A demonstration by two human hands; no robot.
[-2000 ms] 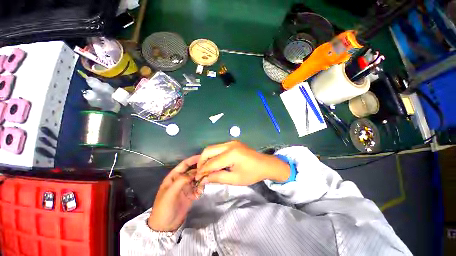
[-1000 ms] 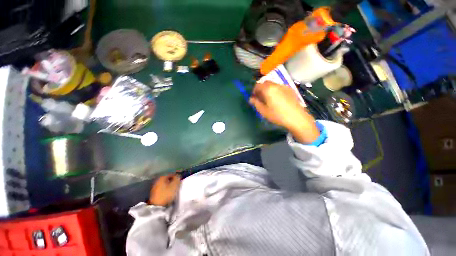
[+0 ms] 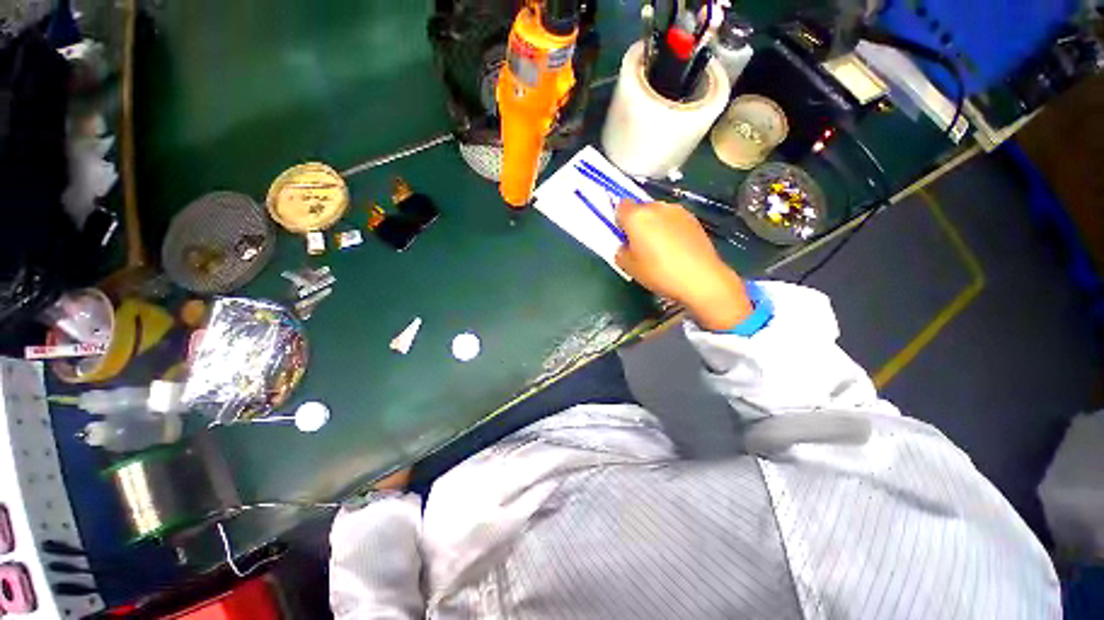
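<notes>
My right hand (image 3: 680, 260) is over the white paper sheet (image 3: 567, 208), its fingertips closed around the lower end of a slim blue stick (image 3: 597, 213). A second blue stick (image 3: 609, 181) lies on the paper above it. My left hand (image 3: 394, 482) is low at the bench edge, mostly hidden by the sleeve; what it holds does not show.
An orange tool (image 3: 532, 103) stands beside the paper, left of a thick white roll (image 3: 666, 115). A dish of tiny parts (image 3: 781, 204) is at right. Dark modules (image 3: 412, 220), a white disc (image 3: 465, 346), a plastic bag (image 3: 236, 357) and solder spool (image 3: 151, 497) are on the mat.
My hands have parted from working together; the right moved to the paper and the left dropped low. The blue stick from the mat is now over the paper. The view has turned and shifted right.
</notes>
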